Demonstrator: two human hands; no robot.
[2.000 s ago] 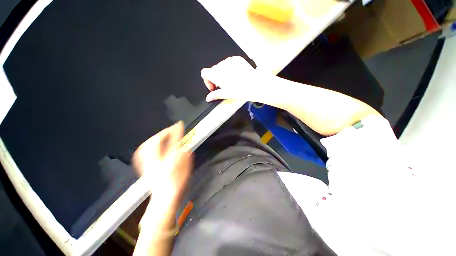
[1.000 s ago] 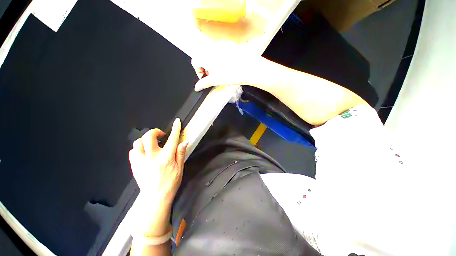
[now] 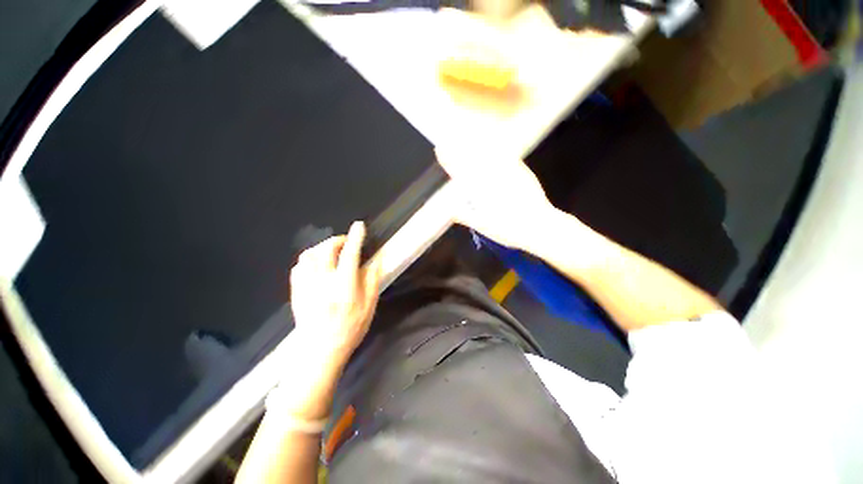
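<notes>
A large black panel with square corner notches lies on the white table. A narrow strip or folded border runs along its near edge. My left hand lies on this near edge, fingers apart, pressing on the panel. My right hand is at the panel's right near corner. It is blurred and overexposed, so its fingers and any grip cannot be made out. Greyish patches show on the panel beside my left hand.
A yellow-orange object, likely the glue bottle, lies on the table beyond my right hand. The table's pale near edge runs diagonally before my apron. Black material and a cardboard box are at the right, with something blue below.
The view has shifted. My right hand has turned and moved slightly outward at the panel's corner. My left hand stays on the near edge, and its earlier motion blur is gone.
</notes>
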